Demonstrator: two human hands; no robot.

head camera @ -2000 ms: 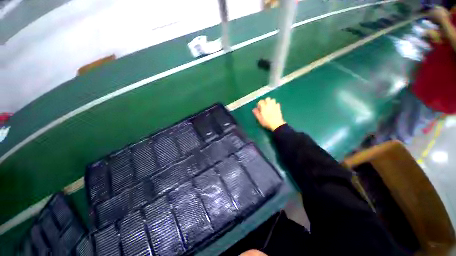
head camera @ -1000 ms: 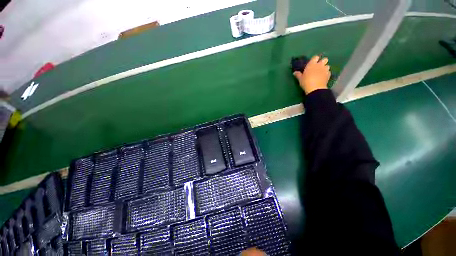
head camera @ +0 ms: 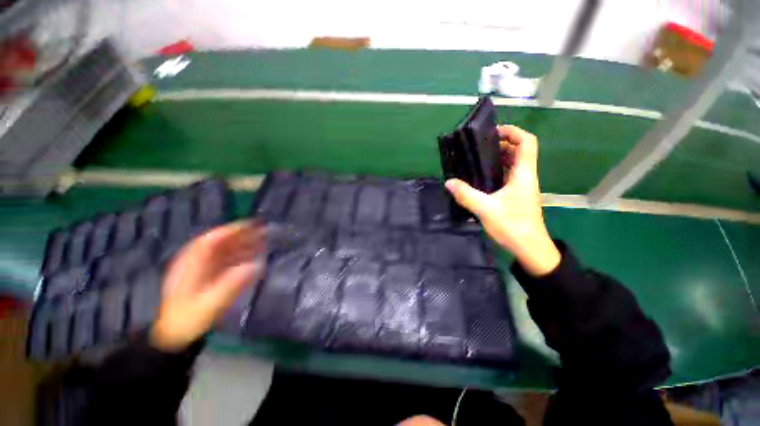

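Observation:
My right hand point(head camera: 515, 195) grips black phone-shaped units point(head camera: 477, 150), seemingly two held together on edge, above the back right corner of the near blister tray point(head camera: 375, 283). That tray lies on the green bench; its pockets look mostly ribbed and shiny, and the back right pockets are partly hidden behind the held units. My left hand point(head camera: 212, 279) is blurred, fingers apart, with nothing seen in it, above the gap between this tray and a second blister tray point(head camera: 108, 274) at the left.
The green conveyor belt point(head camera: 292, 133) runs behind a pale rail. A pale upright point(head camera: 667, 125) stands at the right. A white label roll point(head camera: 504, 79) lies on the far ledge. A grey vented metal box point(head camera: 67, 116) stands at the far left.
My right hand has come back from the conveyor with the black units, now raised over the tray. My left hand has come into view. The view has turned left, showing more of the second tray.

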